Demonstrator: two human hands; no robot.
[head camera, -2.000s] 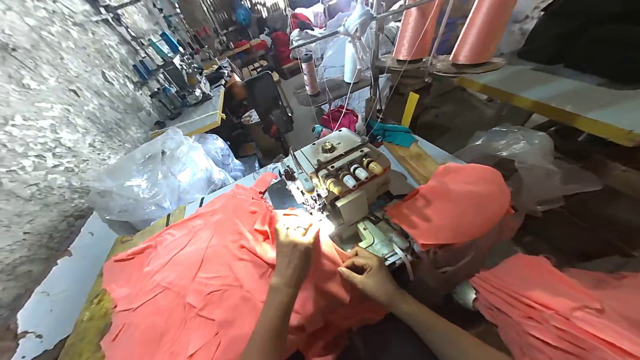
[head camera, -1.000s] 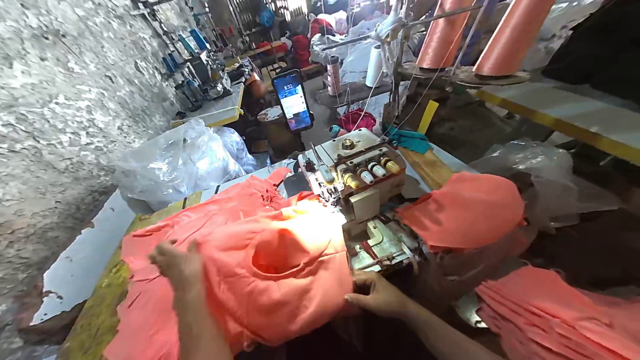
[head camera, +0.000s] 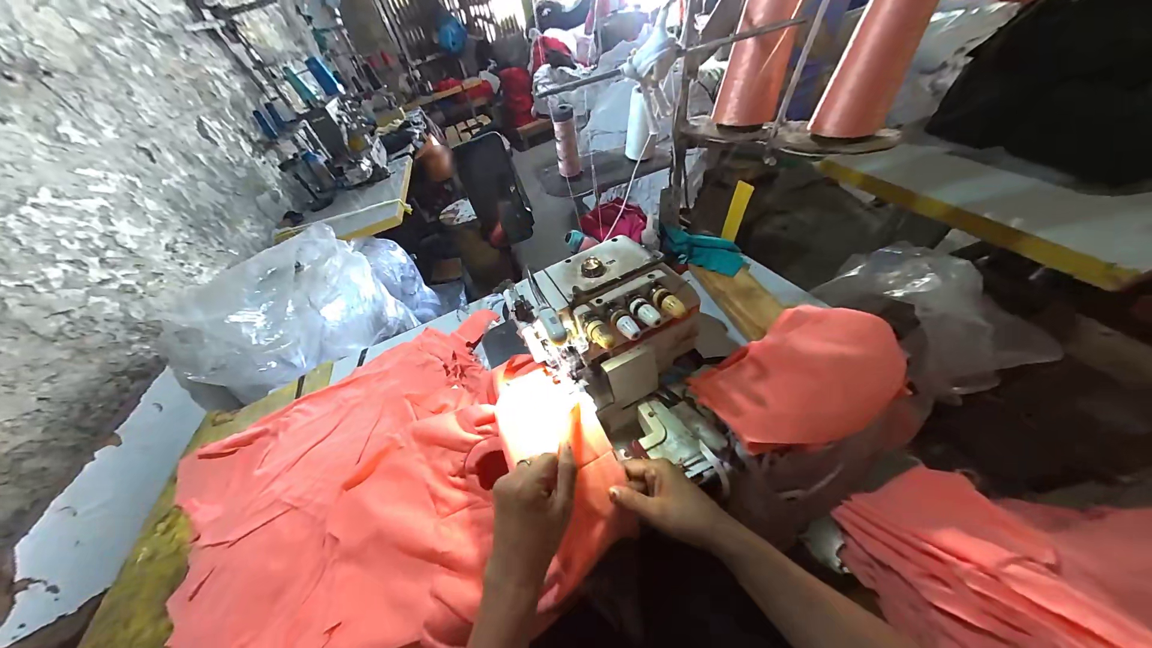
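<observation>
An overlock sewing machine (head camera: 621, 306) stands on the table, its lamp throwing a bright glare on the coral fabric piece (head camera: 589, 486) in front of its presser area. My left hand (head camera: 537, 490) pinches this fabric between thumb and fingers just below the glare. Close by on the right, my right hand (head camera: 661, 499) grips the fabric's right edge, near the machine's looper cover. More coral fabric (head camera: 333, 486) lies bunched and spread over the table on the left. Where the cloth meets the needle is washed out by the light.
A folded coral piece (head camera: 810, 378) lies right of the machine, with a stack of coral pieces (head camera: 972, 549) at lower right. Clear plastic bags (head camera: 288, 306) sit by the wall. Large thread cones (head camera: 877, 63) stand behind on a rack. A phone (head camera: 490, 184) is mounted beyond the machine.
My left hand has moved right, from the spread fabric at the left to the fabric before the machine. The garment piece with a round opening has been gathered in. The phone's screen, lit earlier, is dark.
</observation>
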